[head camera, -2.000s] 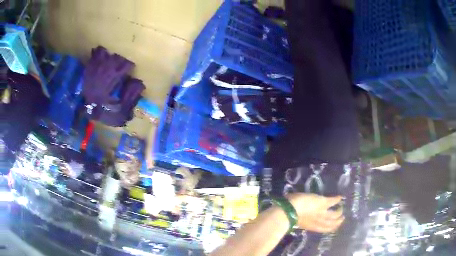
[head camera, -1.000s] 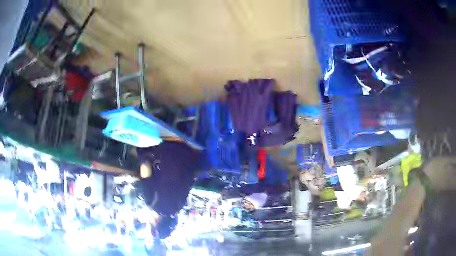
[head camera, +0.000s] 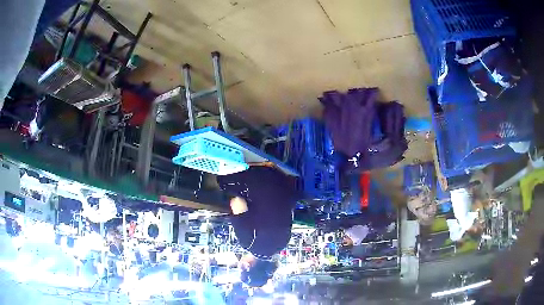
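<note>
The view is upside down. No hand can be made out. A dim, blurred brown shape at the lower right edge may be a forearm. Blue plastic crates (head camera: 471, 146) stand at the right, with dark cloth and white strips (head camera: 500, 70) between them. A heap of dark purple garment pieces (head camera: 352, 122) hangs over blue crates (head camera: 313, 156) right of the middle. A very dark area fills the right edge, too dark to tell what it is.
A person in dark clothes (head camera: 262, 208) is at the middle, beside a light blue basket (head camera: 209, 156) on a blue stool-like stand. A slatted stool (head camera: 74, 83) is at the upper left. Tan floor (head camera: 268, 53) spans the top. Sewing machines and bright lights line the lower left.
The view has swung, so the crates and purple heap sit further right. The braceleted hand over dark cloth, seen two seconds ago, can no longer be made out. The person and basket now show near the middle.
</note>
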